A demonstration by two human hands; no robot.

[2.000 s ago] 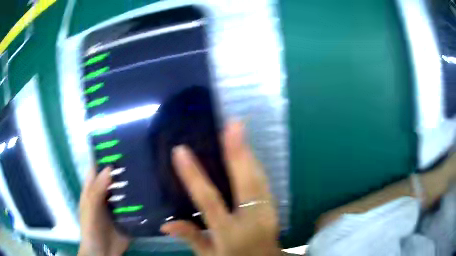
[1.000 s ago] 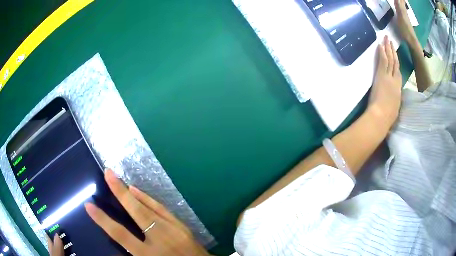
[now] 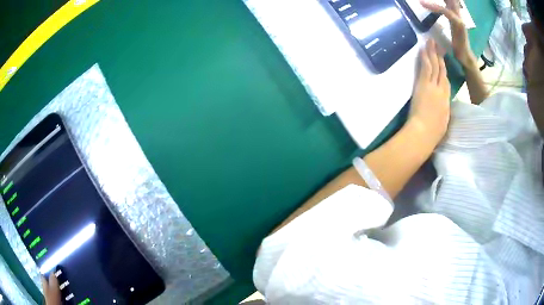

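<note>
A black tablet (image 3: 89,196) lies tilted at the lower left on a clear bubble wrap sheet (image 3: 137,184). Its screen shows a menu with small green rows and a few white rows down the left side, and a bright light reflection across it. My left hand (image 3: 51,289) is small and cut off at the bottom left; fingertips show at the tablet's left edge. Whether it grips the tablet cannot be told. My right hand is not in view.
A person in a pale striped smock (image 3: 417,256) sits at right, one arm (image 3: 411,137) reaching along the bench. By that arm a second tablet (image 3: 382,36) lies on a white sheet (image 3: 364,125). Another hand (image 3: 456,30) is over a smaller device (image 3: 422,13). Yellow tape (image 3: 42,36) curves at the upper left.
My right hand was over the tablet's screen and has left the picture. The view has shifted slightly, so the tablet and neighbour's arm sit further left.
</note>
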